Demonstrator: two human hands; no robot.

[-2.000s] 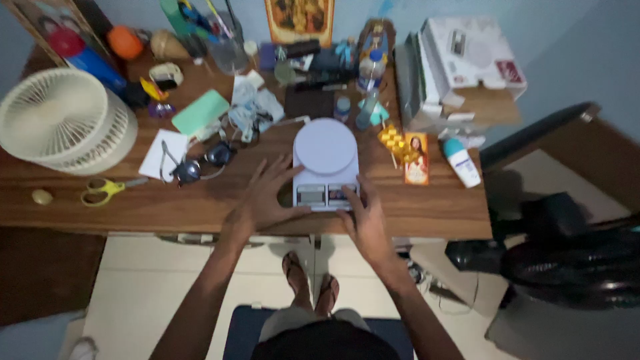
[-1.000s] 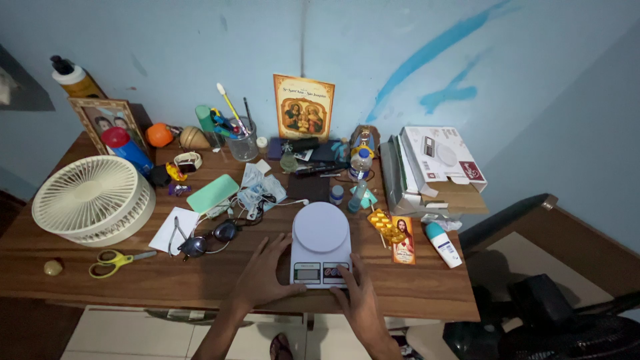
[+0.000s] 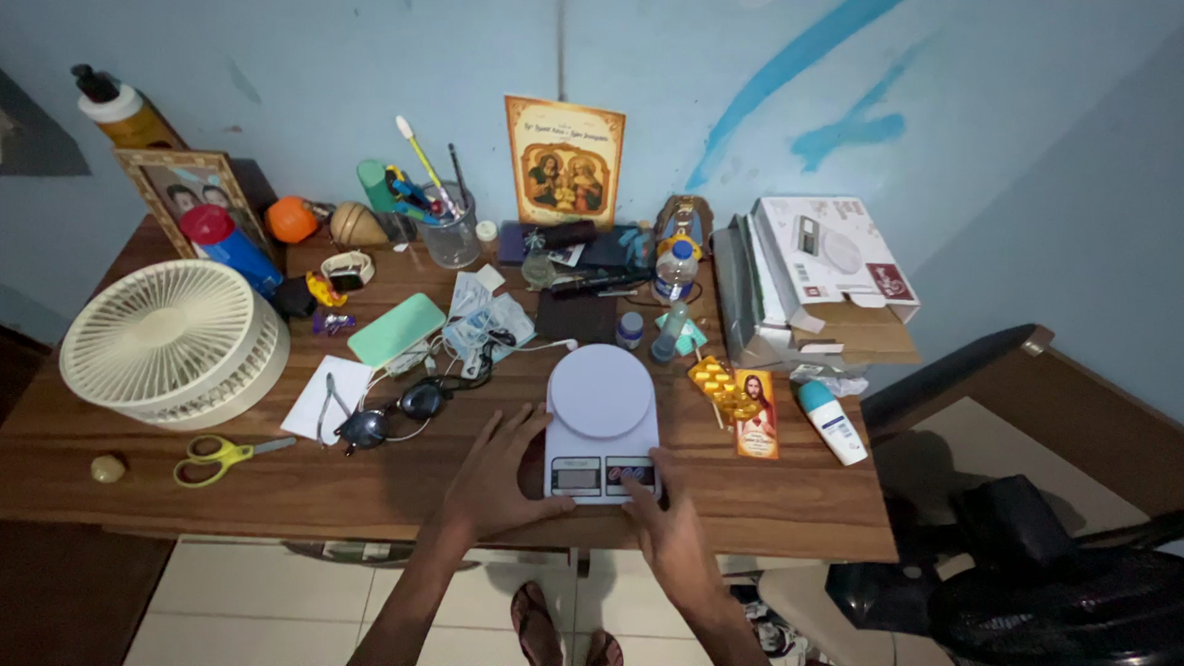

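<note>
A white digital kitchen scale [image 3: 602, 393] lies on the wooden desk [image 3: 388, 504] near its front edge, its round platform bare. The display shows no readable figures. My left hand [image 3: 497, 472] rests at the scale's left side, fingers spread, thumb by the lower left corner. Over the button panel at the lower right, my right hand [image 3: 668, 509] has a finger on or just above the buttons and another finger along the right side. Sunglasses [image 3: 393, 413] lie left of my left hand. To the right of the scale are a yellow blister pack [image 3: 722, 387] and a small religious card [image 3: 757, 413].
At left are a round cream fan [image 3: 176, 342], yellow-handled scissors [image 3: 222, 458] and a small round object [image 3: 107, 469]. Behind the scale stand a pill bottle [image 3: 630, 330], a water bottle [image 3: 676, 273] and a pen cup [image 3: 451, 236]. A roll-on deodorant [image 3: 832, 423] and a scale box [image 3: 832, 250] are at right.
The view has tilted up, then closer to the desk. Both hands stay at the scale, which has not plainly moved on the desk.
</note>
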